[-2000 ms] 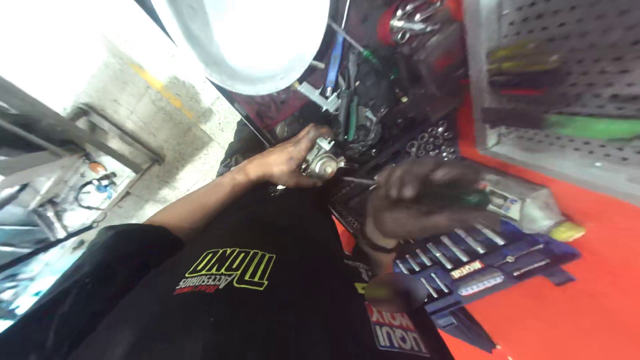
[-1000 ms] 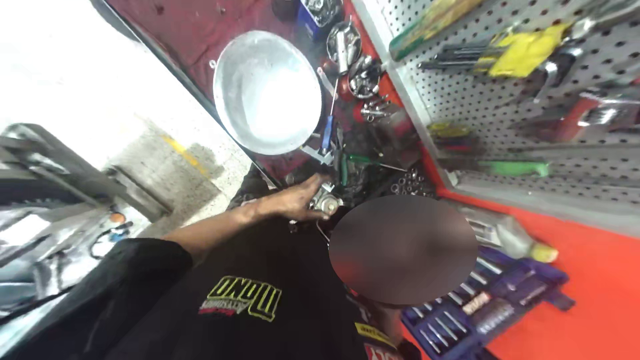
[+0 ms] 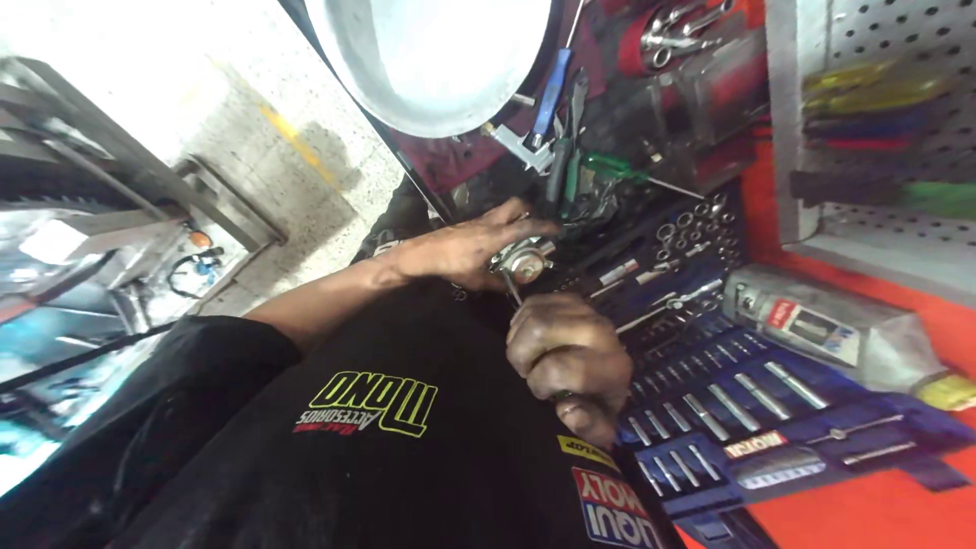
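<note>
My left hand (image 3: 476,248) is closed around a small metal carburetor-like part (image 3: 528,263), with the round end facing up toward the camera. Just below and to the right, my right hand (image 3: 568,351) is in a fist around a tool, probably a screwdriver; its handle is mostly hidden by the fingers. The thin metal shaft (image 3: 512,288) points up at the part and meets its lower left edge, though the exact contact point is too small to tell.
A large pale bowl (image 3: 435,69) stands beyond my hands. Near it lie a blue-handled screwdriver (image 3: 553,95), a caliper-like tool (image 3: 522,149) and a green-handled screwdriver (image 3: 616,168). At right are a blue socket set (image 3: 709,488), a plastic bottle (image 3: 831,324) and a perforated metal panel (image 3: 900,46).
Two seconds ago my right hand was farther to the right of the part, its shaft nearly level; now it sits below the part with the shaft steeper. My left hand still holds the part.
</note>
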